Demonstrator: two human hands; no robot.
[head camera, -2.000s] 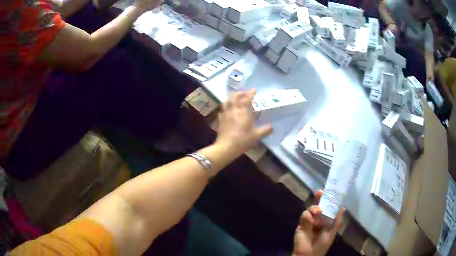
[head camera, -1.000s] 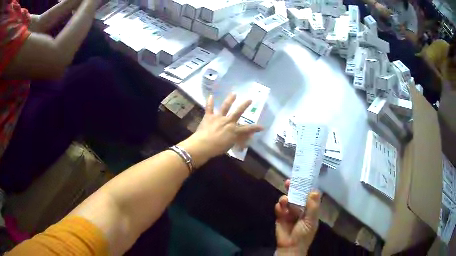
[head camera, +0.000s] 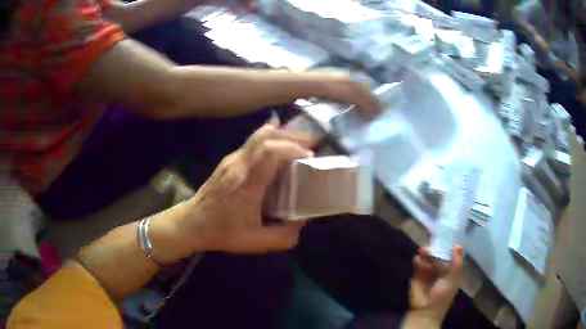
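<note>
My left hand (head camera: 247, 186) holds a white retail carton (head camera: 328, 186) close to the camera. The carton's near end is open towards me, its flaps stand out, and the inside looks empty. My right hand (head camera: 437, 283) is lower right and holds a slim white printed piece (head camera: 455, 212) upright between thumb and fingers; it looks like a leaflet, and whether a product is behind it cannot be told. A leaflet stack (head camera: 480, 204) lies on the table just behind it. The picture is blurred.
Another person's arm (head camera: 257, 90) reaches from the left over the pale table (head camera: 495, 141). Many white cartons (head camera: 514, 77) are heaped at the back and right. A flat white stack (head camera: 532, 231) lies at the right, beside a brown shipping carton (head camera: 568, 238).
My left hand has picked up a carton from the table and brought it nearer, its end now open. The other person's arm has reached across. My right hand still holds the printed piece, farther right.
</note>
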